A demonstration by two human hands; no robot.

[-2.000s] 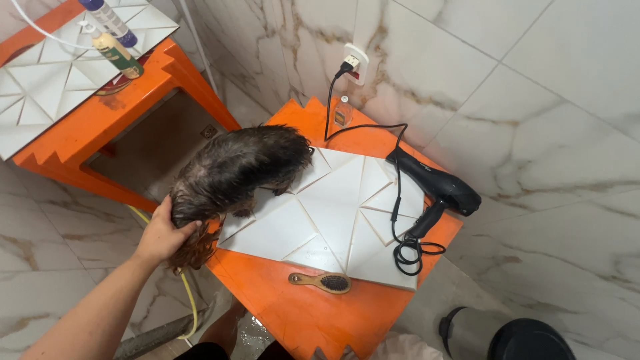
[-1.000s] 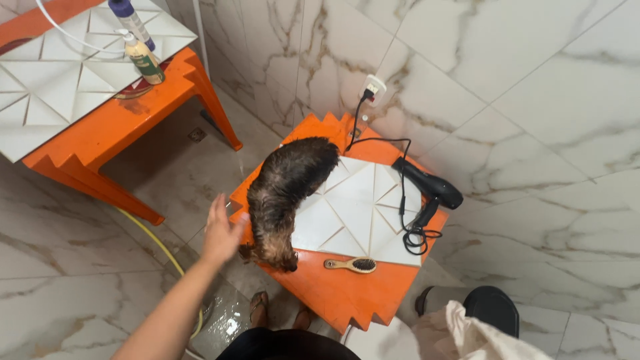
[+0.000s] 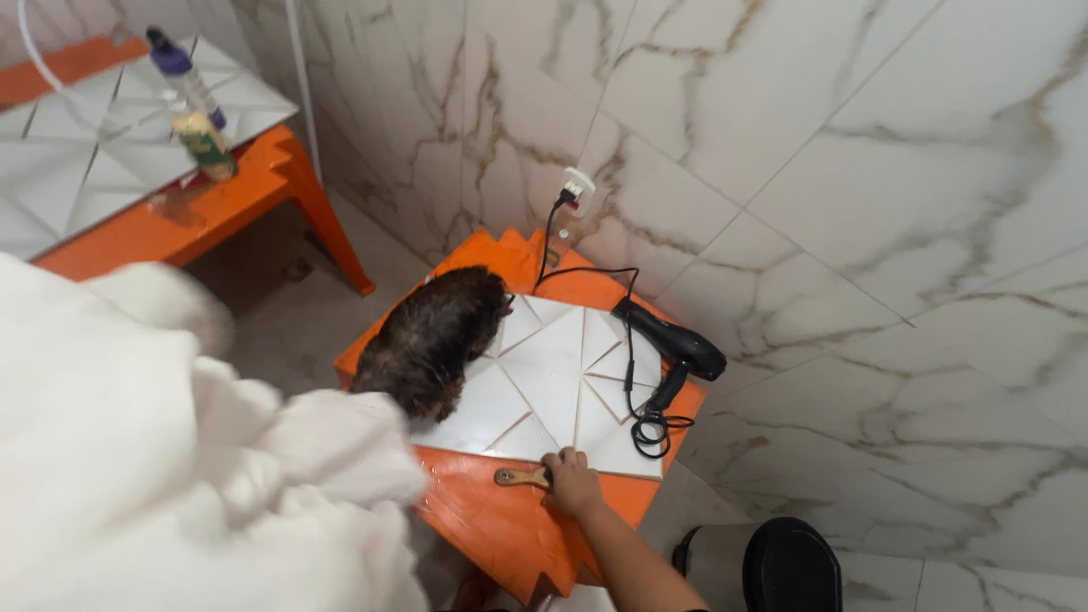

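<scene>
My right hand (image 3: 573, 483) is over the bristle end of a wooden hairbrush (image 3: 520, 478) at the front edge of a white tile panel (image 3: 544, 374); whether its fingers grip the brush is unclear. A large white cloth (image 3: 170, 459) fills the lower left and hides my left hand. Behind the cloth's edge a wet, dark-furred small animal (image 3: 433, 336), probably a dog, is on the left of the panel, its head end partly covered from view. A black hair dryer (image 3: 676, 340) lies at the panel's right with its cord looped beside it.
The panel rests on an orange plastic table (image 3: 501, 527). The dryer's cord runs to a wall outlet (image 3: 577, 191). At upper left, a purple-and-clear bottle (image 3: 185, 76) and a green-labelled bottle (image 3: 204, 144) stand on a second orange table (image 3: 170, 225). A black-lidded bin (image 3: 790, 565) is at lower right.
My left hand, earlier by the animal, is out of sight. The white cloth, at lower right one second ago, now spreads across the left. My right hand has come onto the brush.
</scene>
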